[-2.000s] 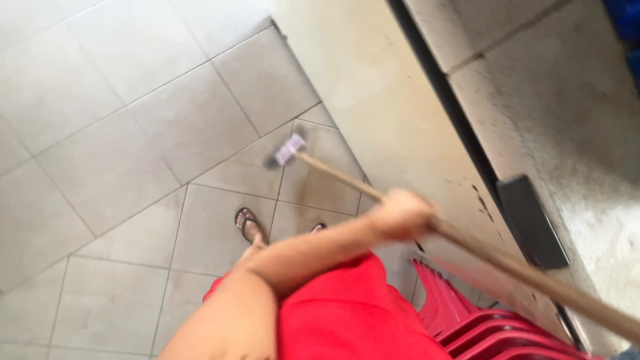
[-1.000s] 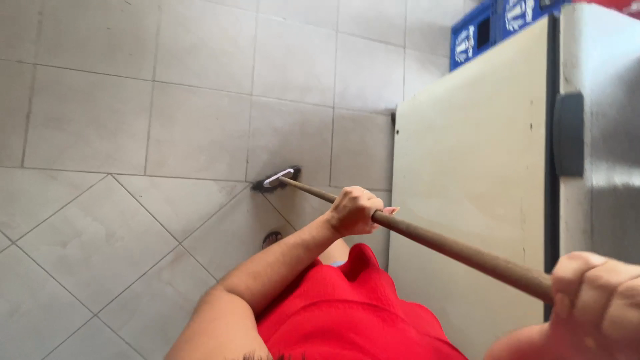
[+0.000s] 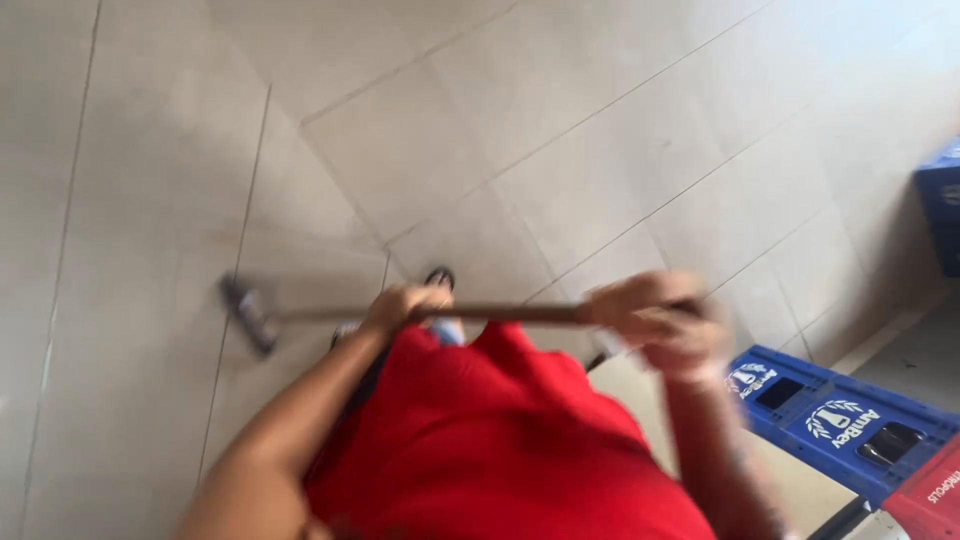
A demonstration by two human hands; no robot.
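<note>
A push broom with a wooden handle [image 3: 510,313] lies across the view in front of my red shirt. My left hand [image 3: 409,306] grips the handle around its middle, on the side nearer the head. Around the upper end is closed my right hand [image 3: 656,319], blurred by motion. The broom head [image 3: 249,315], dark with a pale top, is at the left over the tiled floor [image 3: 165,187]; blur hides whether its bristles touch the tiles. A foot in a sandal [image 3: 440,279] shows just beyond my left hand.
Blue plastic crates [image 3: 840,420] stand at the lower right beside a red crate [image 3: 930,487]. Another blue crate [image 3: 943,202] is at the right edge. Part of a cream-coloured appliance or cabinet [image 3: 795,472] shows behind my right forearm.
The view has turned strongly. The cream panel, large at the right before, now shows only in part at the lower right. My right hand, at the frame's edge a second ago, is now fully visible on the handle.
</note>
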